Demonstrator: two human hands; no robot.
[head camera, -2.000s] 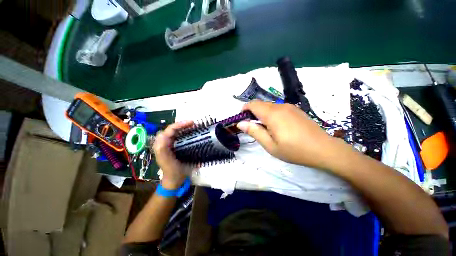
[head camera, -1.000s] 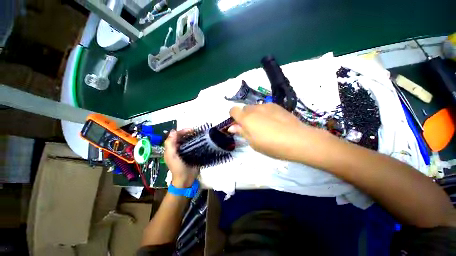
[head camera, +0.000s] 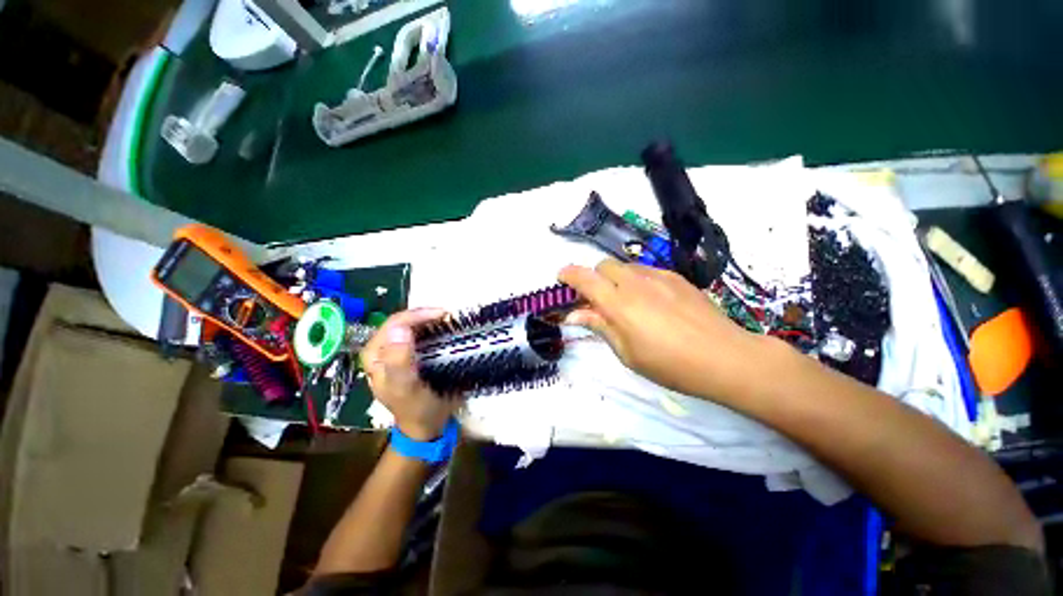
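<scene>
My left hand (head camera: 403, 370) grips the far left end of the silver, slotted brush barrel (head camera: 484, 349), whose black bristles stick out around it. The barrel lies nearly level above the white cloth, its open end to the right. My right hand (head camera: 641, 312) holds the right end of a dark bristle strip with magenta teeth (head camera: 519, 305). The strip runs along the barrel's upper side; its right end is hidden by my fingers. I cannot tell whether it is seated in the barrel.
Behind my right hand lie a black handle housing (head camera: 597, 224), a thick black cord piece (head camera: 676, 192) and thin wires. A dark pile of small parts (head camera: 851, 279) is on the cloth's right. The orange multimeter (head camera: 222, 289) and green-white reel (head camera: 319, 333) are left. An orange scraper (head camera: 1000, 352) is right.
The barrel has turned more side-on, and the magenta strip now shows at length along its upper side. My right hand has moved slightly right. The pale housing on the belt has shifted left since the first frame.
</scene>
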